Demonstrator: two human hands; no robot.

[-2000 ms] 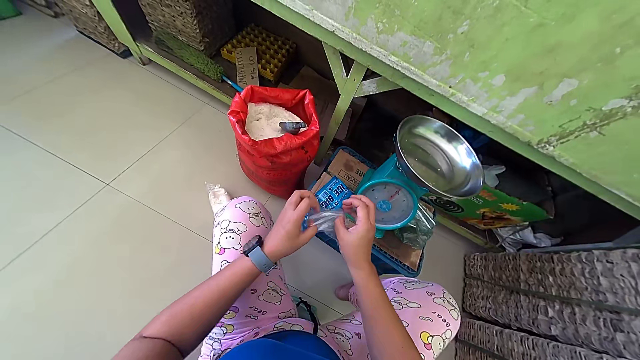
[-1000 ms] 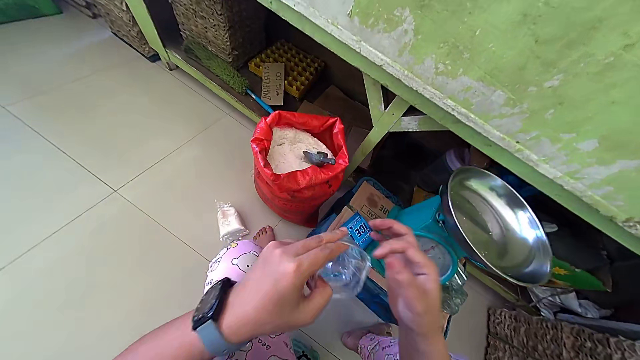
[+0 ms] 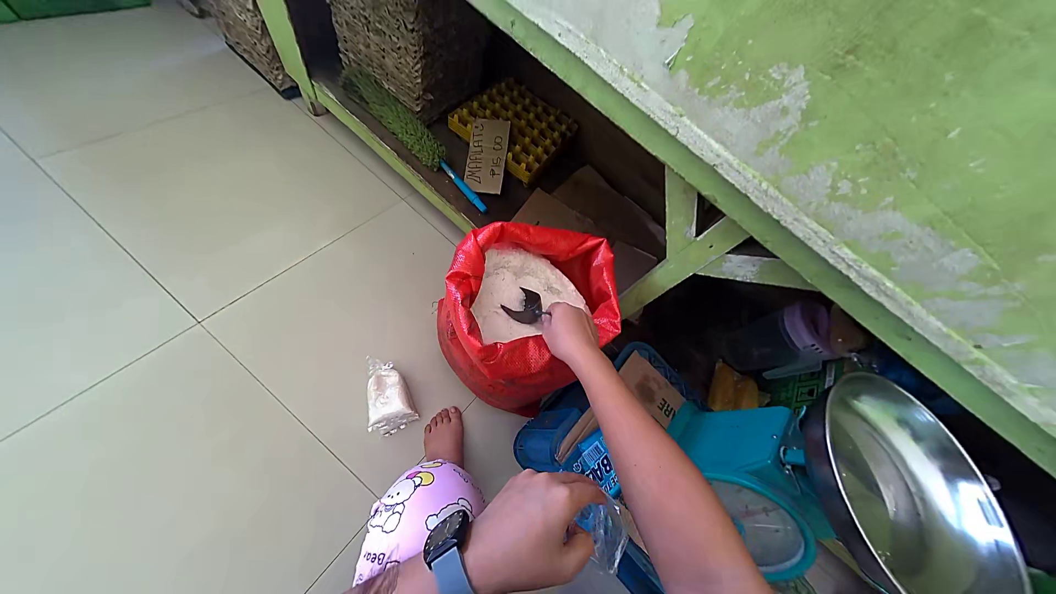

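Observation:
My right hand (image 3: 571, 332) grips the handle of a dark scoop (image 3: 525, 307), whose blade rests on the pale powder (image 3: 505, 276) in a red woven sack (image 3: 470, 363). Nearer to me, my left hand (image 3: 536, 528), with a watch on its wrist, holds a clear plastic bag (image 3: 606, 532) by its edge. A filled clear bag of pale powder (image 3: 389, 398) lies on the floor left of the sack. Under and right of my right forearm is a teal dial scale (image 3: 734, 441) with a round metal pan (image 3: 916, 487).
A green bench (image 3: 825, 165) with peeling paint slants across the right. On its lower shelf are a yellow egg tray (image 3: 528, 124), a handwritten cardboard sign (image 3: 487, 157), a blue pen (image 3: 464, 186) and woven baskets (image 3: 396, 49). A blue crate (image 3: 544, 437) stands beside the sack. My bare foot (image 3: 444, 436) is near it.
My right hand has left the clear bag and reached forward into the red sack, where it has taken hold of the scoop. The left hand still holds the bag.

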